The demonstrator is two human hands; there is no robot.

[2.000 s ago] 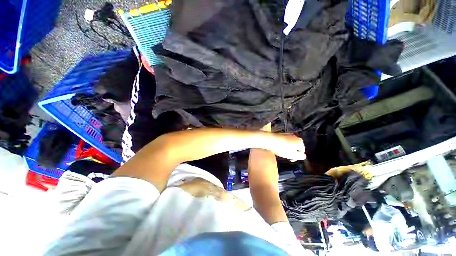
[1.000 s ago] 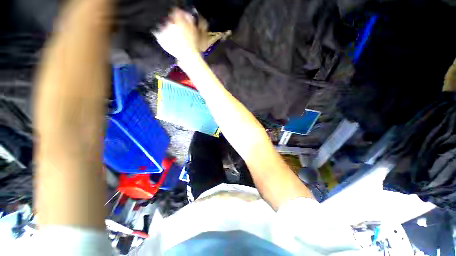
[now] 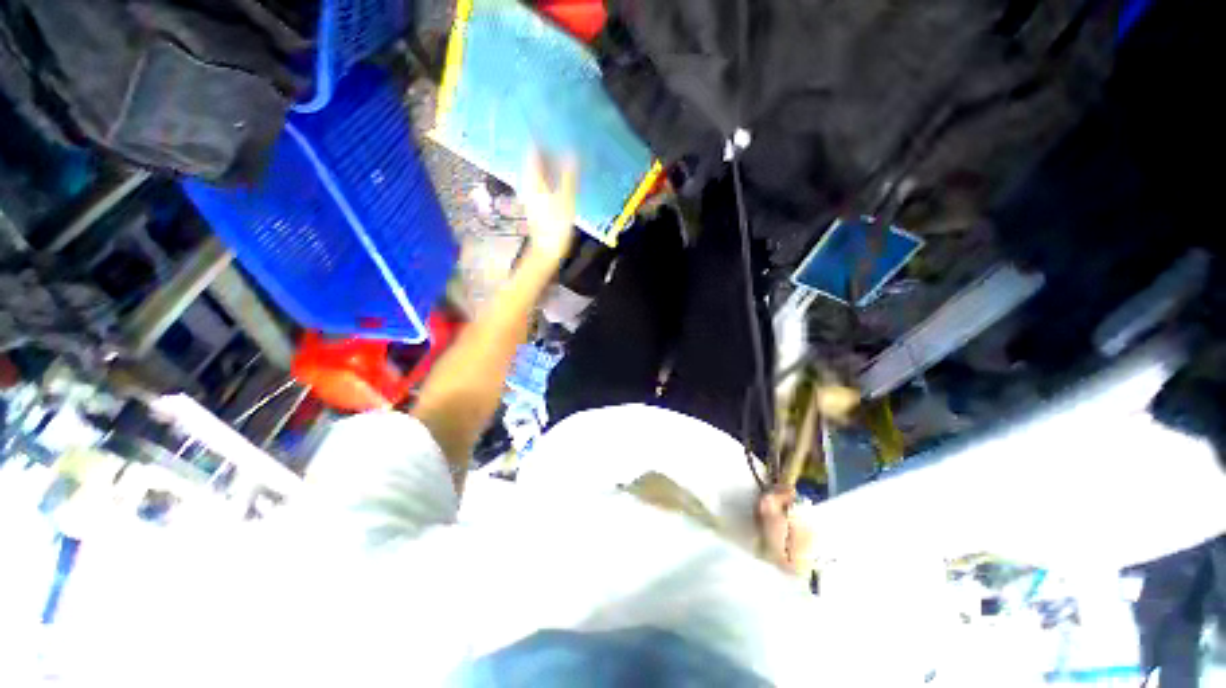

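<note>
My right hand (image 3: 779,522) is low in front of my body, closed around a thin dark cord (image 3: 749,309). The cord runs up past my legs to a small white spot beside the dark cloth (image 3: 861,81) at the top. My left hand (image 3: 550,208) is blurred, fingers apart, with nothing visible in it. It is in front of a light blue crate with yellow edges (image 3: 504,101); I cannot tell whether it touches the crate. The dark cloth lies in a large heap across the upper right.
A blue slotted crate (image 3: 336,202) stands at the left, with dark cloth (image 3: 202,114) beside and above it. A red stool (image 3: 352,370) is below it. A dark blue pedal-like plate (image 3: 858,260) is right of my legs. A white table edge (image 3: 995,464) is at the lower right.
The view has shifted. My left hand has come from the blurred foreground at the left to the light blue crate. My right hand has drawn back from the upper cloth to my body, with the cord.
</note>
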